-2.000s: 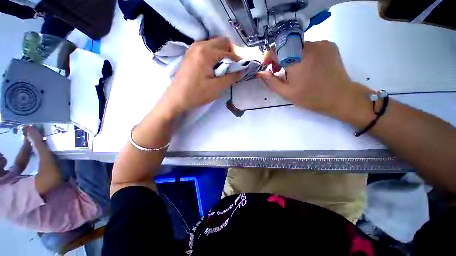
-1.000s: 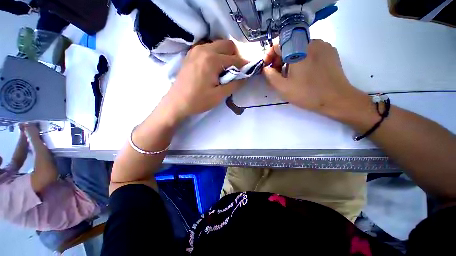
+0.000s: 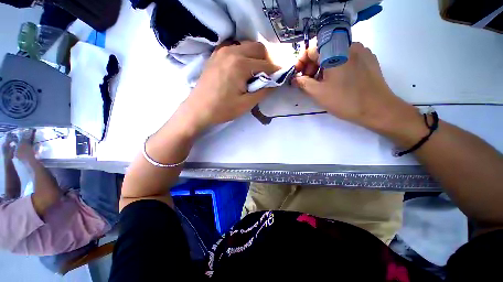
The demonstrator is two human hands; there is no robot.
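A partly sewn piece (image 3: 270,80), white with dark edges, is bunched between both hands just in front of the sewing machine's needle area (image 3: 298,46). My left hand (image 3: 229,82) holds its left part, with a folded end sticking out between the fingers. My right hand (image 3: 347,82) pinches its right end with thumb and fingers, beside and partly behind the grey-blue knob (image 3: 334,48). More white cloth with a dark fabric piece (image 3: 179,25) lies behind my left hand. Glare hides the cloth edge near the presser foot.
A measuring tape (image 3: 309,177) runs along the table's front edge. A stacked white piece with a ragged dark edge (image 3: 91,82) lies left, near a grey machine housing (image 3: 34,93). A person in pink (image 3: 49,223) sits at far left. A blue bin (image 3: 229,201) stands below the table.
The view has shifted slightly, so the machine head appears further right. Both hands still hold the piece; its folded end has changed shape and its right end has straightened a little.
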